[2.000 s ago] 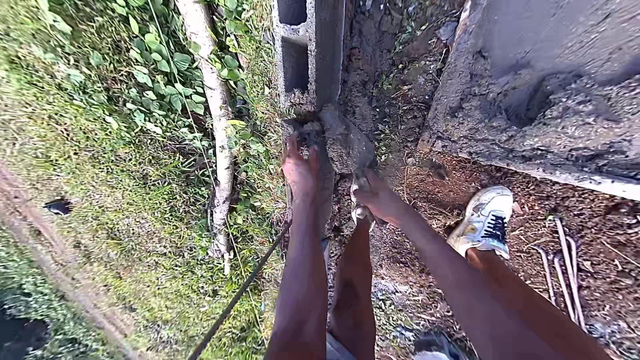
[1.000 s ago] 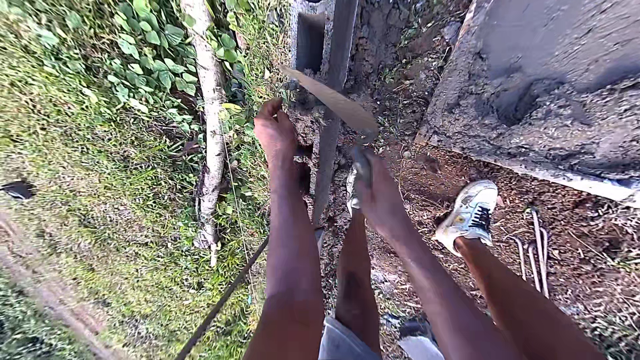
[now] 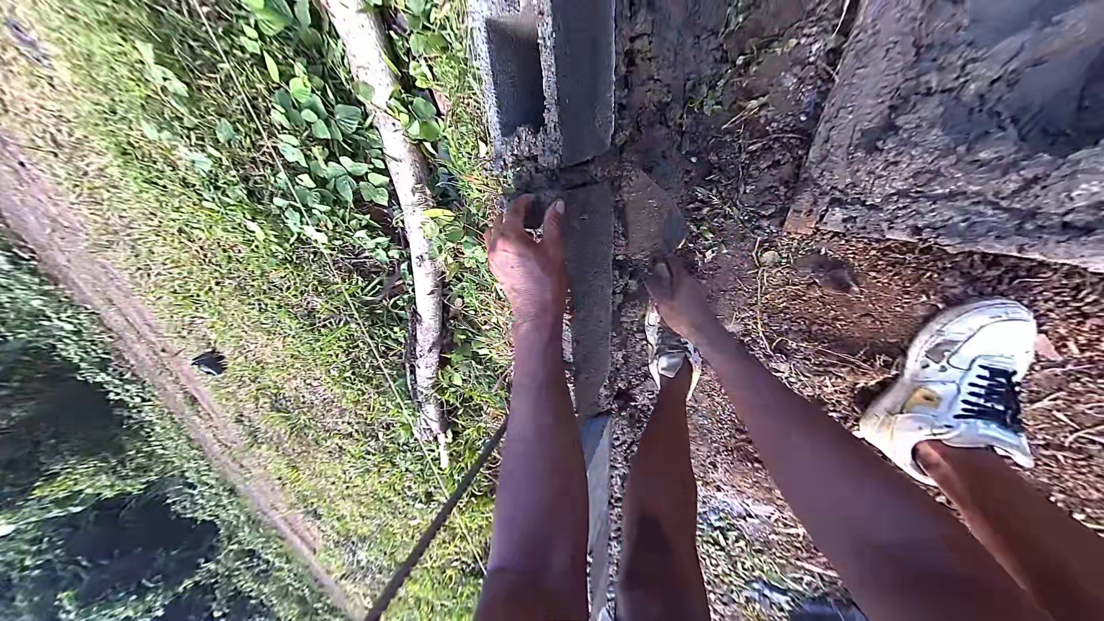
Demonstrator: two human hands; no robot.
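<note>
My right hand (image 3: 677, 293) grips the handle of a mason's trowel (image 3: 649, 216), whose blade lies against the right side of a row of hollow concrete blocks. My left hand (image 3: 528, 259) rests at the near block (image 3: 591, 285), with thumb and fingers apart and curved over its left part; whether the fingertips touch it is hard to tell. Just beyond, another hollow concrete block (image 3: 586, 86) shows its dark open cavity. A joint with dark, wet-looking material runs between the two blocks.
A board or tray (image 3: 931, 207) of wet grey mortar lies at upper right. A pale tree trunk (image 3: 414, 207) lies in grass left of the blocks. My white shoes (image 3: 957, 379) stand on littered soil, and a dark rod or cord (image 3: 440, 522) slants at lower left.
The trowel was raised across the blocks one second ago; now it is down at their right side. My left hand has moved from beside the blocks onto or over the near one.
</note>
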